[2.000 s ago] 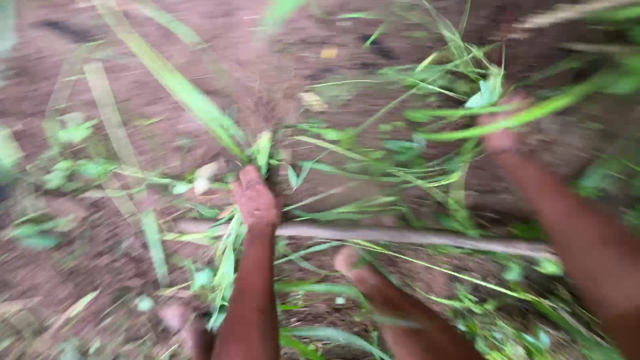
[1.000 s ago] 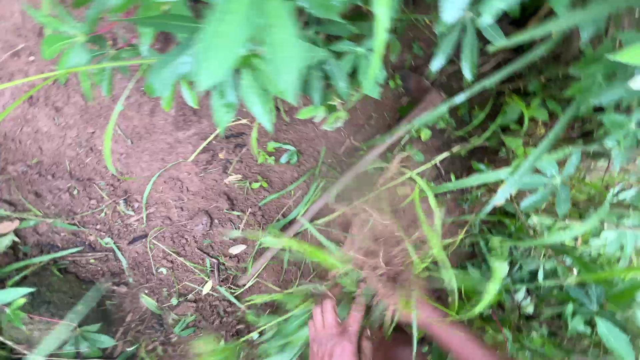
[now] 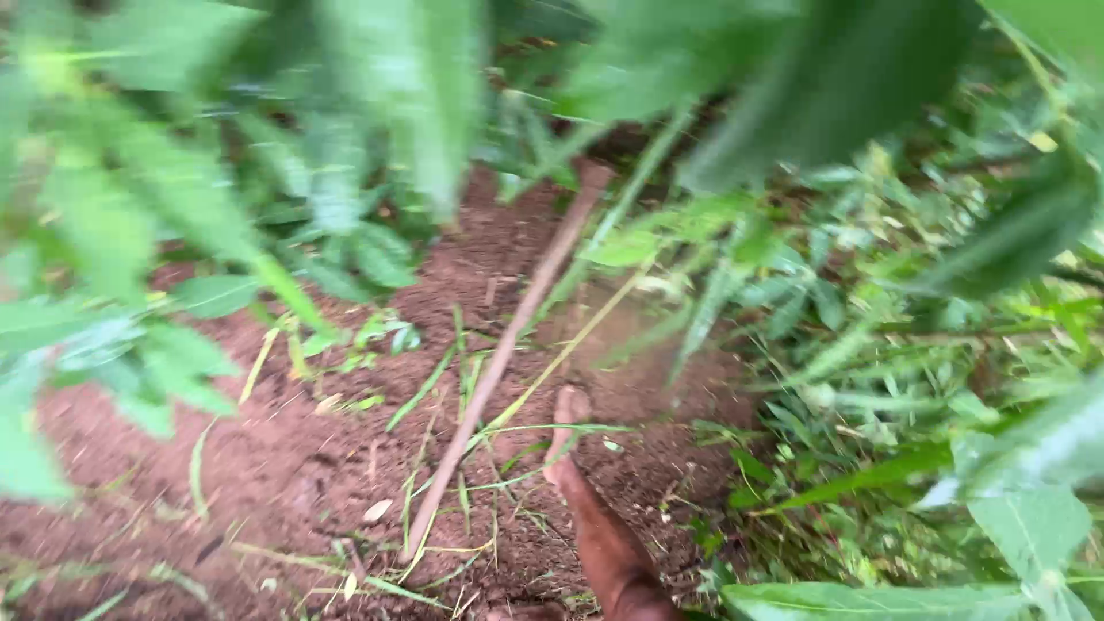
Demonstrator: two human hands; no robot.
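Observation:
Neither of my hands shows in the head view. A long wooden handle, like that of a hoe, lies slantwise on the reddish-brown soil, its thicker far end among leaves; whether a blade is fixed there is hidden. To the right of the handle, a bare foot rests on the soil, with the lower leg running to the bottom edge. Loose grass blades lie across and beside the handle.
Blurred broad leaves hang close to the camera across the top. Dense green plants stand on the right, and more leafy stems reach in from the left.
A hand showed at the bottom edge a second ago, near a clump of grass with roots; both are out of view now. The view has shifted, with more leaves close up.

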